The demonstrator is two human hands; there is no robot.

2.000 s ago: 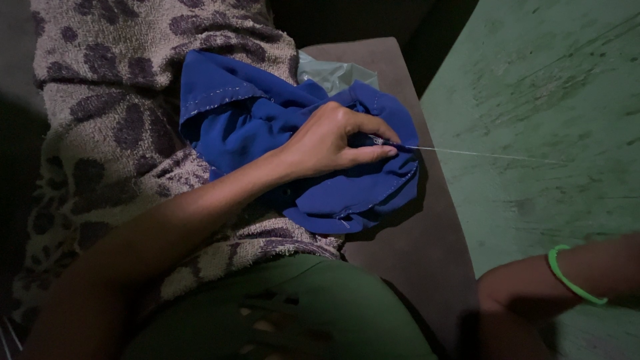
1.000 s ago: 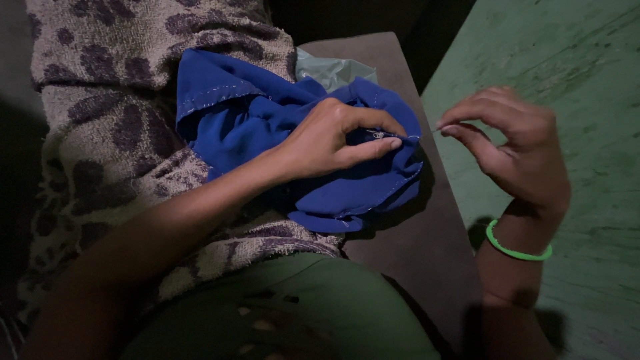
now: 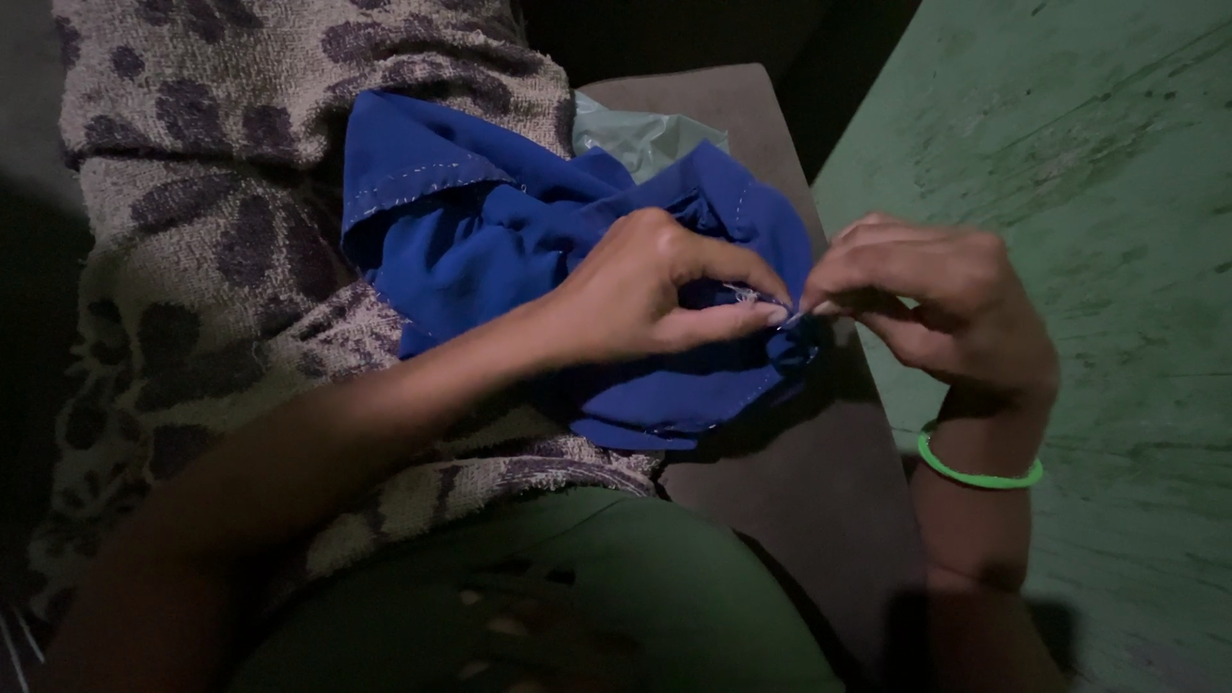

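Note:
Bunched blue fabric (image 3: 462, 241) with pale stitches along its folded edges lies over a patterned towel and a brown cushion. My left hand (image 3: 664, 284) pinches the fabric's right edge between thumb and index finger, beside a small tuft of pale threads (image 3: 741, 293). Its fingertips nearly meet those of my right hand (image 3: 934, 294), which wears a bright green band (image 3: 980, 474) at the wrist. The right thumb and index finger are pinched together at the fabric edge, on something small and thin; whether it is a needle or thread I cannot tell.
The spotted towel (image 3: 221, 231) spreads across the left. A translucent plastic bag (image 3: 640, 135) sits behind the fabric on the brown cushion (image 3: 770, 520). A scuffed green wall (image 3: 1107, 192) rises close on the right. My green shirt (image 3: 539, 597) is at the bottom.
Two seconds ago a pale thread stretched from the fabric toward the right, with my right hand mostly out of view. That hand has come in to the fabric edge. My left hand keeps its pinch.

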